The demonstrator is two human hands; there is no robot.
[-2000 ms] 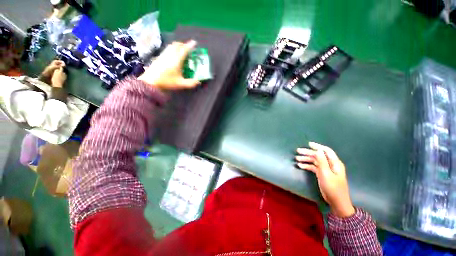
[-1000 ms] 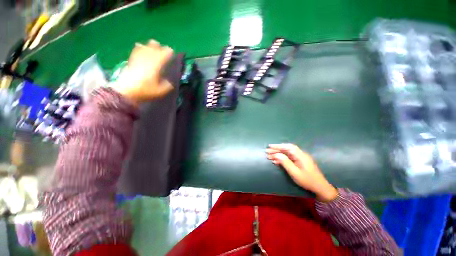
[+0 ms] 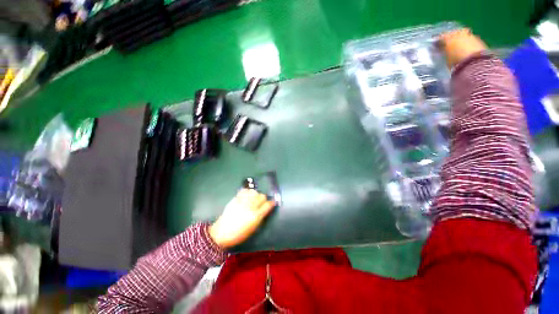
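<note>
My left hand [image 3: 244,217] is at the near middle of the bench, its fingers on a small black plastic frame [image 3: 271,182]. My right hand [image 3: 463,48] reaches to the far right corner of the clear blister trays [image 3: 398,202]; its fingertips are blurred and I cannot tell if they hold anything. The trays have rows of pockets with dark and green pieces in them. Several more black frames [image 3: 248,133] lie mid-bench, some with a row of pale squares. A green circuit board [image 3: 84,134] lies at the far left corner of the black foam stack [image 3: 101,190].
A crumpled clear bag [image 3: 54,144] and a blurred heap of small parts [image 3: 34,190] are left of the foam stack. A blue object [image 3: 530,80] stands beyond the trays at right. Dark stacks [image 3: 132,27] are at the far left, across the green floor.
My view has swung right. One hand has left the foam stack, where the green board now lies. My left hand is now on a frame, and my right hand is at the clear trays.
</note>
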